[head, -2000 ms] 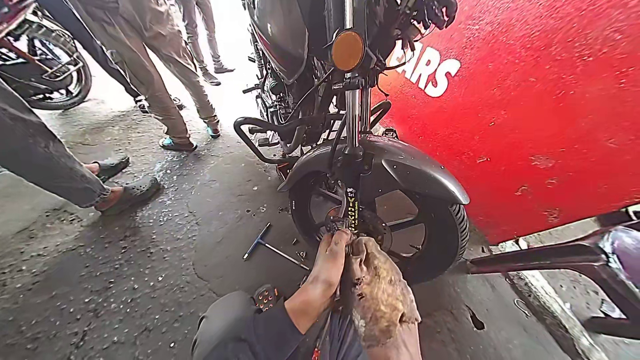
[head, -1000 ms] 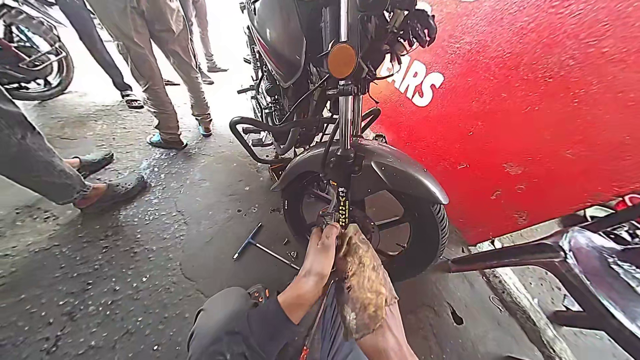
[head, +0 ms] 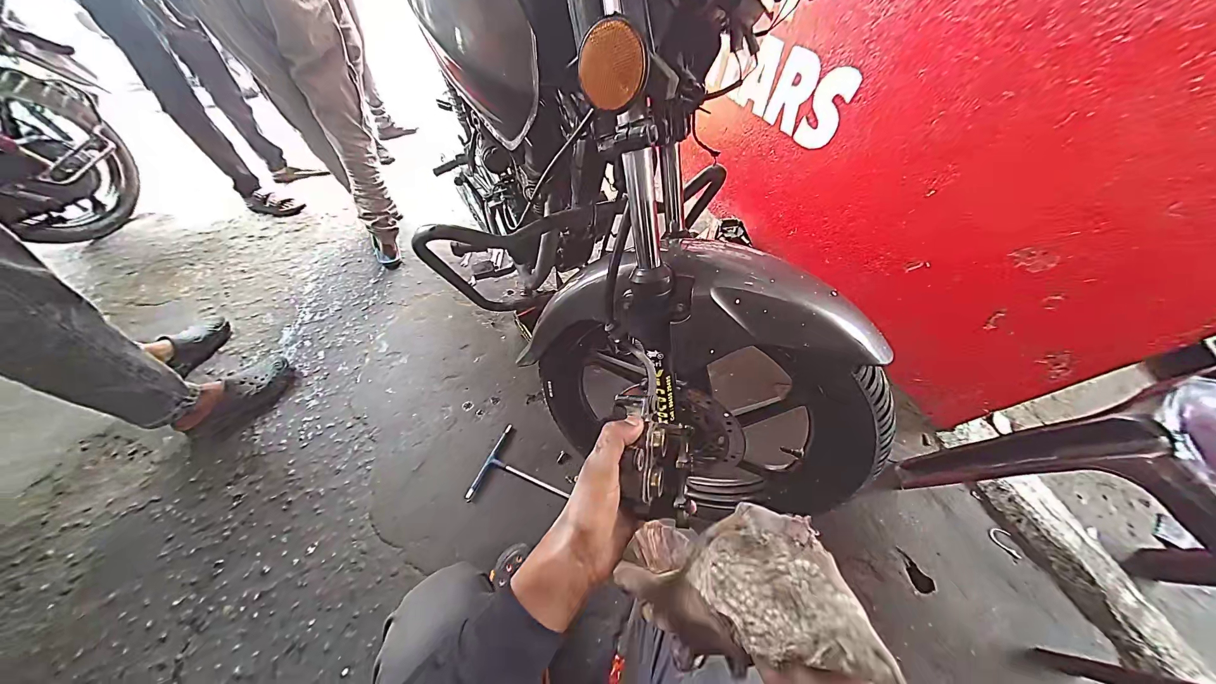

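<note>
My left hand (head: 598,494) grips a brake caliper (head: 654,461) beside the front wheel (head: 855,427) of a motorcycle, thumb on its upper part. The caliper hangs at the lower end of the chrome fork leg (head: 641,209), near the brake disc (head: 727,427). Below and to the right, my right hand (head: 665,560) is largely hidden by a dirty, worn cloth (head: 769,589) that lies over it; its fingers are blurred. A T-handle wrench (head: 494,464) with a blue handle lies on the ground left of the wheel.
A red painted wall (head: 978,190) with white lettering stands at the right. A dark plastic chair (head: 1054,446) is at the right edge. A person's shod foot (head: 247,394) is at the left, with other standing people (head: 323,95) and another motorcycle (head: 66,161) behind.
My right hand and the cloth have moved down and away from the caliper, which now shows more fully in my left hand. The view has come closer to the wheel.
</note>
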